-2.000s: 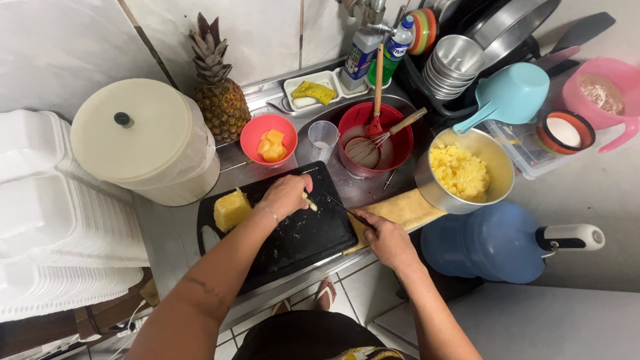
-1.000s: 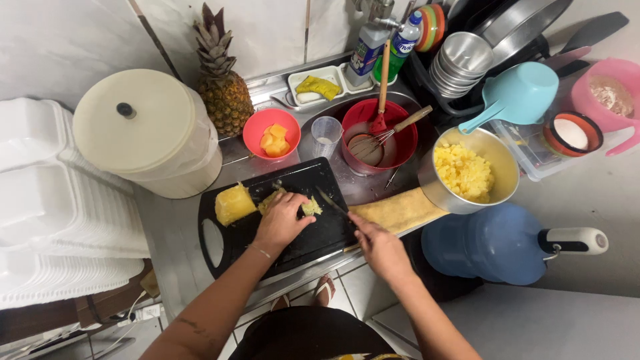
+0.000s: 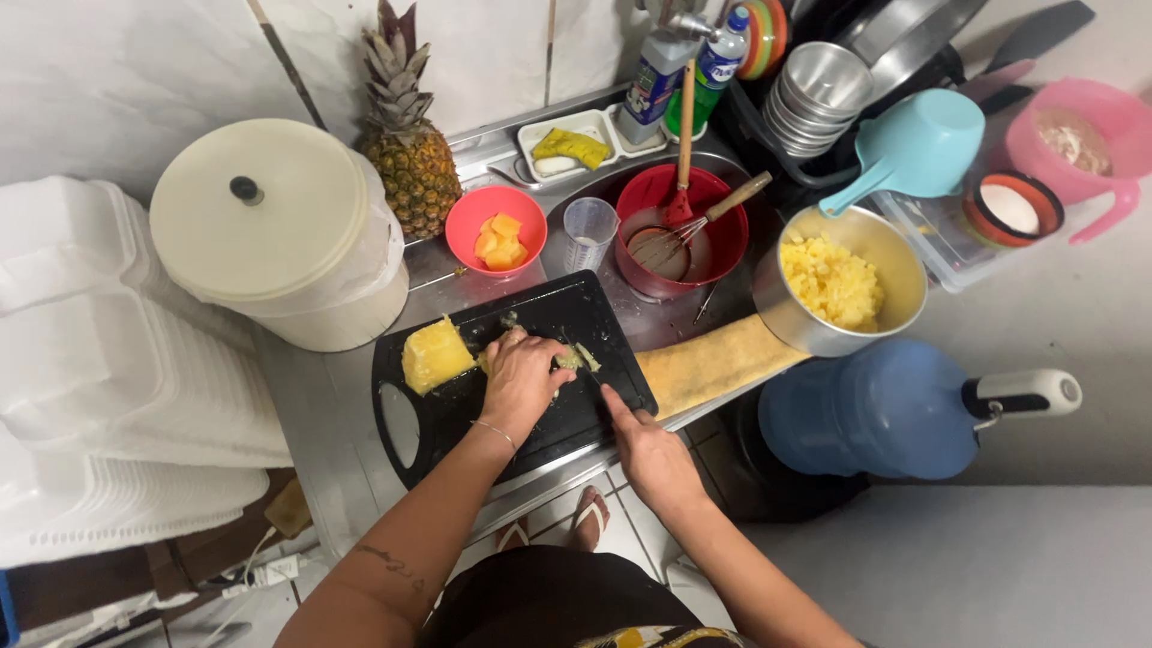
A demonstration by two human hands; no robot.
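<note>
A black plastic cutting board [image 3: 549,432] lies on the steel counter. My left hand [image 3: 520,378] presses down over pale green-yellow scraps [image 3: 578,358] near the board's middle, its fingers curled around some of them. In my right hand [image 3: 650,441] is a knife [image 3: 592,376], at the board's right side; its blade is partly hard to make out beside the scraps. A peeled yellow pineapple chunk [image 3: 436,354] rests at the board's left end, left of my left hand. Chopped yellow fruit [image 3: 832,283] fills much of a metal pot [image 3: 907,286] to the right.
Behind the board stand a pink bowl [image 3: 496,200] of orange fruit pieces, a measuring cup [image 3: 589,236] and a red bowl [image 3: 727,236] with a whisk. A lidded bin [image 3: 261,211], a whole pineapple [image 3: 410,175] and stacked foam boxes [image 3: 99,360] are left. A blue water jug [image 3: 868,409] stands right.
Two seconds ago my left hand was raised near the board's upper right; it is now down on the scraps. The knife and my right hand have stayed at the board's right side.
</note>
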